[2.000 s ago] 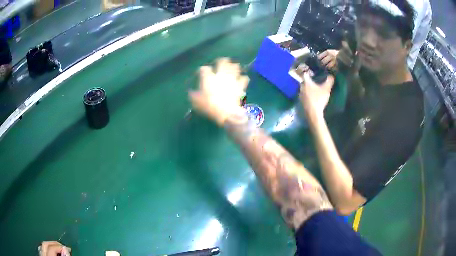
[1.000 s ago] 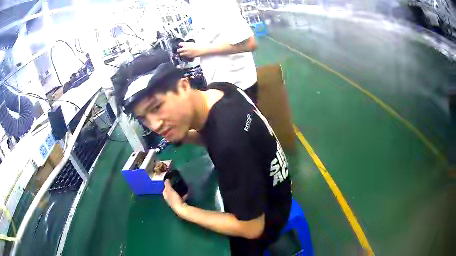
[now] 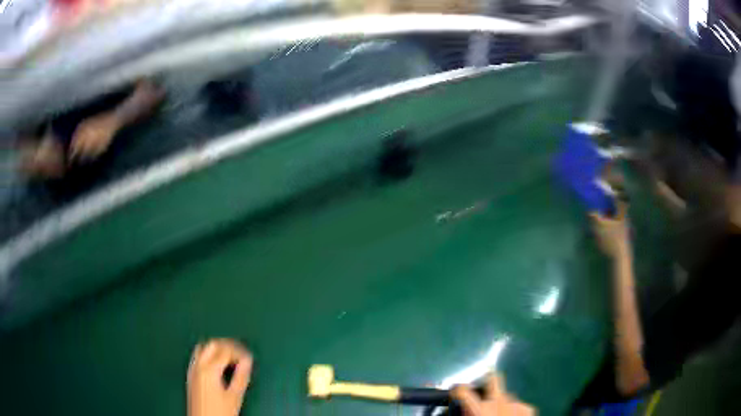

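The mallet (image 3: 321,381) lies across the green surface at the bottom middle, with a cream head, pale yellow handle and black grip. My right hand (image 3: 494,400) is at the bottom edge, partly cut off, with its fingers at the end of the black grip; whether they grip it is unclear. A dark curved thing shows beside these fingers. My left hand (image 3: 219,378) is left of the mallet head with its fingers curled. A small dark gap or thing shows between them; I cannot tell which. A blurred black cylinder (image 3: 396,158) stands farther back.
A pale metal rail (image 3: 268,126) runs along the far edge. Beyond it are another worker's hands (image 3: 93,136) and a dark thing (image 3: 229,93). A blue bin (image 3: 583,166) is at the right, with a neighbouring worker's arm (image 3: 626,292) reaching to it. The view is blurred.
The view has swung from the neighbouring worker and floor back to the green surface. Both my hands are now in view at the bottom; neither showed one second ago.
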